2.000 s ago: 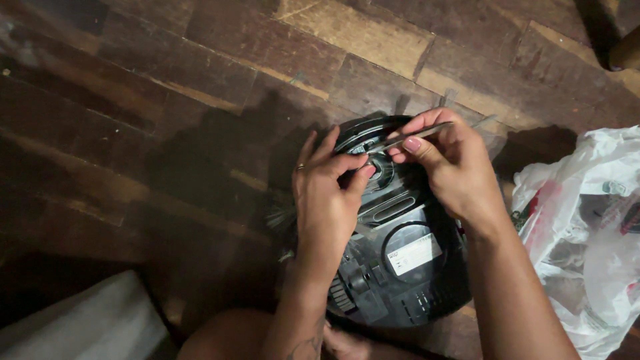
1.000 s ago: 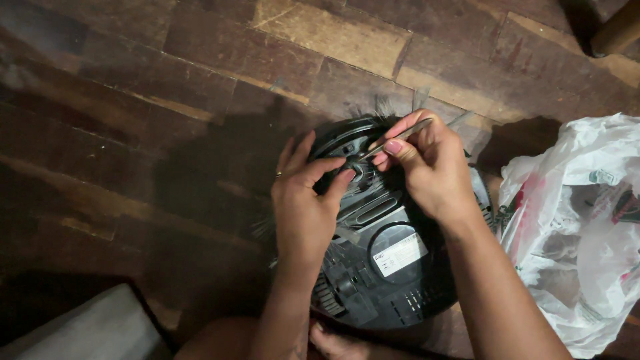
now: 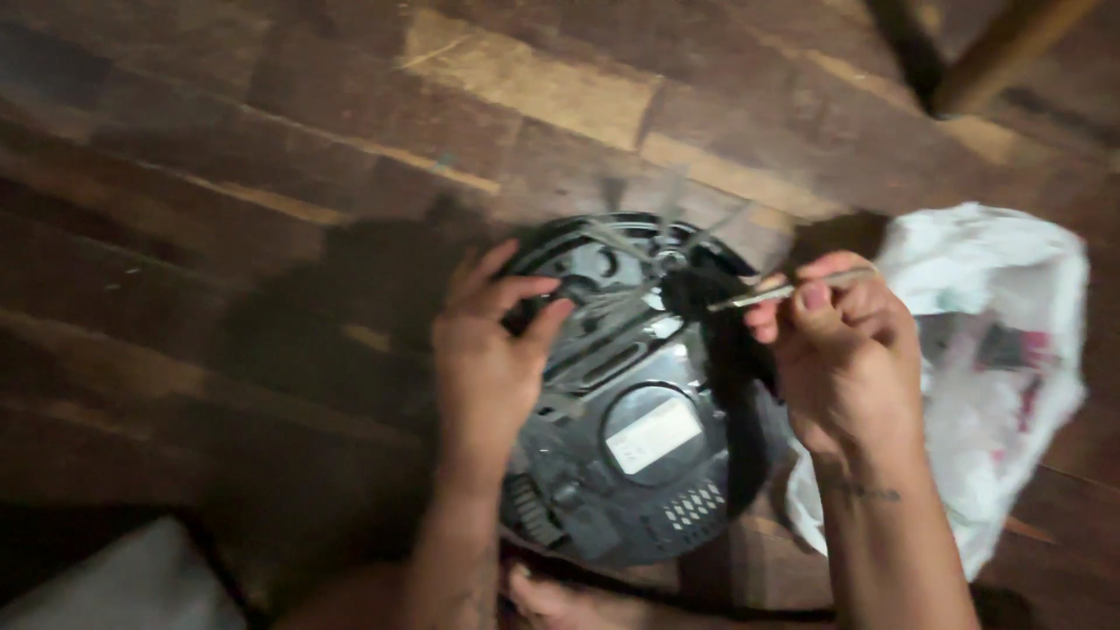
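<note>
A round black robot vacuum (image 3: 569, 464) lies upside down on the wooden floor, its underside with a white label (image 3: 654, 436) facing up. Thin bristle arms of a side brush (image 3: 669, 254) stick out past its far edge. My left hand (image 3: 490, 359) is at the vacuum's upper left; thumb and forefinger come close around a small dark part (image 3: 577, 293), and blur hides whether they grip it. In my right hand (image 3: 844, 350), over the right edge, a thin metal tool (image 3: 761, 297), perhaps tweezers, is pinched with its tip pointing left.
To the right lies a crumpled white plastic bag (image 3: 989, 236) with things inside. A wooden furniture leg (image 3: 1006, 57) stands at the upper right. A grey-white object (image 3: 122, 586) fills the lower left corner. A bare foot (image 3: 551, 599) is just below the vacuum.
My right hand has drawn the metal tool away to the right from the vacuum's upper part, where its tip was beside my left fingertips. The hands are now farther apart.
</note>
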